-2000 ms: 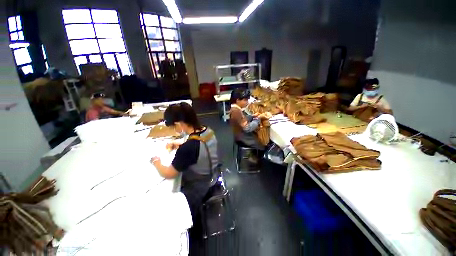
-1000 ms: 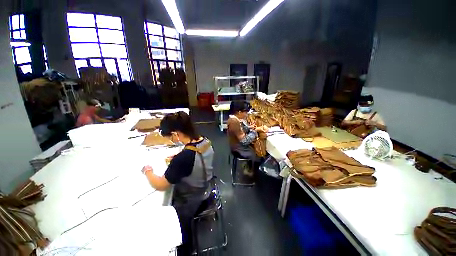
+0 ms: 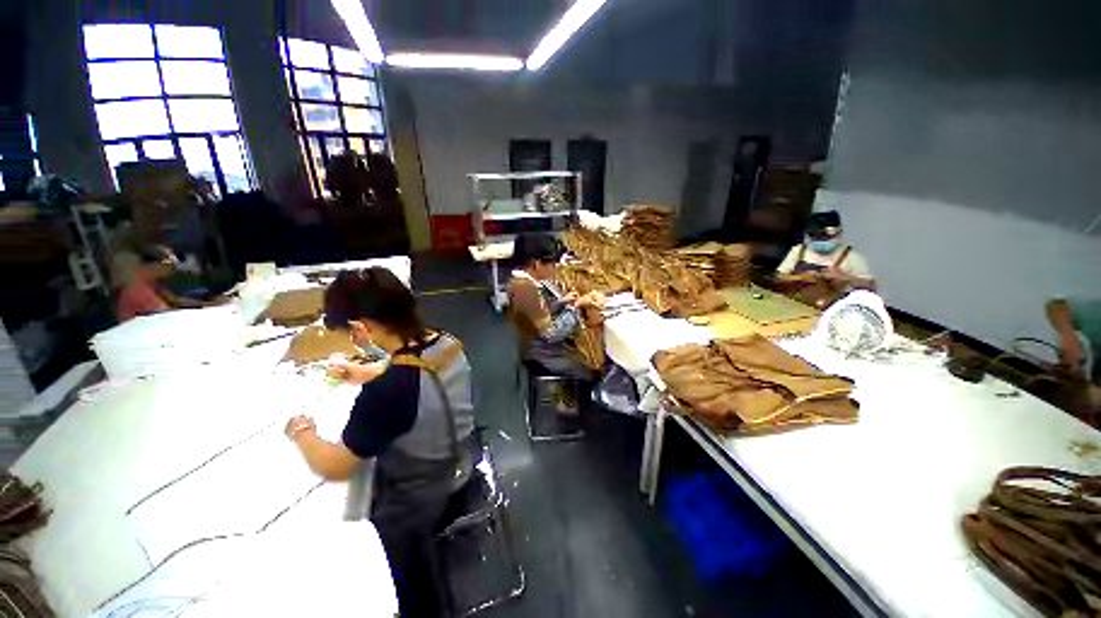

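Observation:
Neither of my hands is in the picture. A bundle of brown straps [image 3: 1041,537] lies at the near right end of the right white table [image 3: 906,483]. A stack of folded brown bags [image 3: 758,384] with a yellow edge line lies farther along that table. Part of another brown strap bundle [image 3: 17,513] shows at the left rim, on the left white table [image 3: 133,465]. Thin dark cords run across the left table.
A seated person [image 3: 405,410] works at the left table, another [image 3: 553,314] beyond the aisle. More people are at the far left, far right and right rim. A white fan [image 3: 856,324] stands on the right table. A blue bin [image 3: 718,525] is beneath. Brown piles lie behind; stools border the aisle.
The view has turned right, so the tables and people sit farther left. The left strap bundle is mostly out of the picture. A person's arm now shows at the right rim.

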